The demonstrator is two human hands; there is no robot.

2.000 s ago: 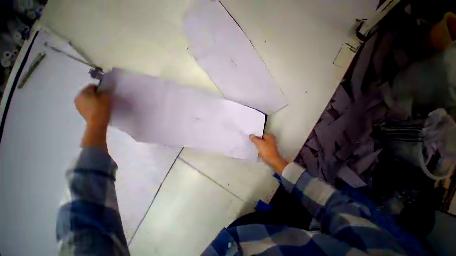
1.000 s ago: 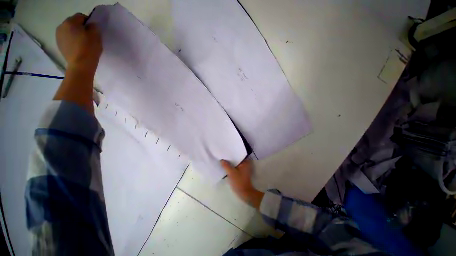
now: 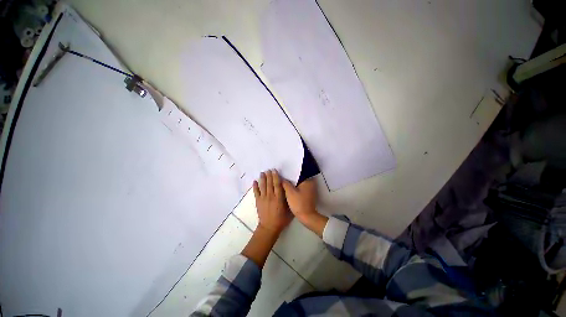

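A paper-topped cut piece [image 3: 239, 111] with a curved dark fabric edge lies in the middle of the table. A dark ply [image 3: 310, 162] shows at its lower right corner, beside the paper. My left hand [image 3: 272, 201] lies flat with fingertips on the near end of the piece, holding nothing. My right hand [image 3: 304, 201] touches my left hand and pinches the same end at the corner, thumb on top, other fingers partly hidden. A second cut piece [image 3: 329, 105] lies to the right.
The large marker paper [image 3: 105, 186] covers the left side, with a row of short marks along its edge. A small metal thing [image 3: 135, 85] sits on that edge, a thin rod [image 3: 49, 68] farther left. Dark scraps [image 3: 456, 217] lie below the table edge at right.
The held piece has come down flat beside the second piece. My left hand has let go of its far end and moved to the near end, next to my right hand.
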